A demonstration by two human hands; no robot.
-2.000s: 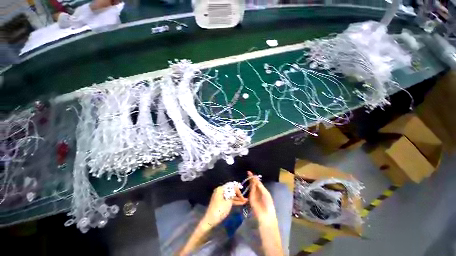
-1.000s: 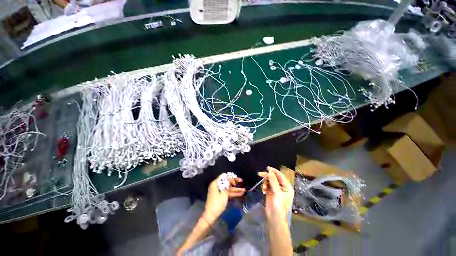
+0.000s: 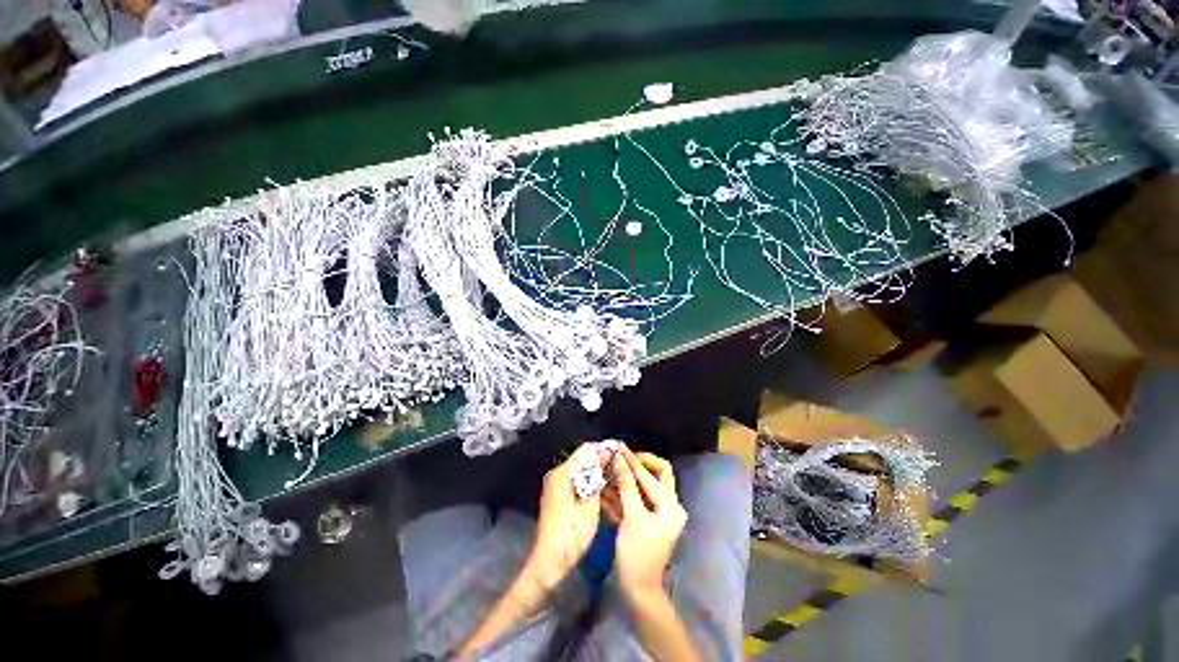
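My left hand (image 3: 565, 515) holds a small cluster of white cable end pieces (image 3: 588, 473) above my lap. My right hand (image 3: 647, 511) is beside it, its thumb and fingertips closed together at the right edge of the cluster. What the right fingertips pinch is too small to tell. Thick white cable bundles (image 3: 343, 310) lie side by side on the green bench, their round ends over the near edge. Loose thin leads (image 3: 802, 220) with small white discs are spread at the centre-right of the bench.
An open carton (image 3: 828, 420) with coiled leads stands by my right knee, with more cartons (image 3: 1054, 388) farther right. Bagged leads (image 3: 957, 117) lie at the far right. A tray (image 3: 116, 440) is at left. A white disc (image 3: 659, 93) lies near the belt (image 3: 517, 84).
My right hand has moved left from apart to against the cluster in my left hand. The white housing on the belt has moved left and up, mostly out of view.
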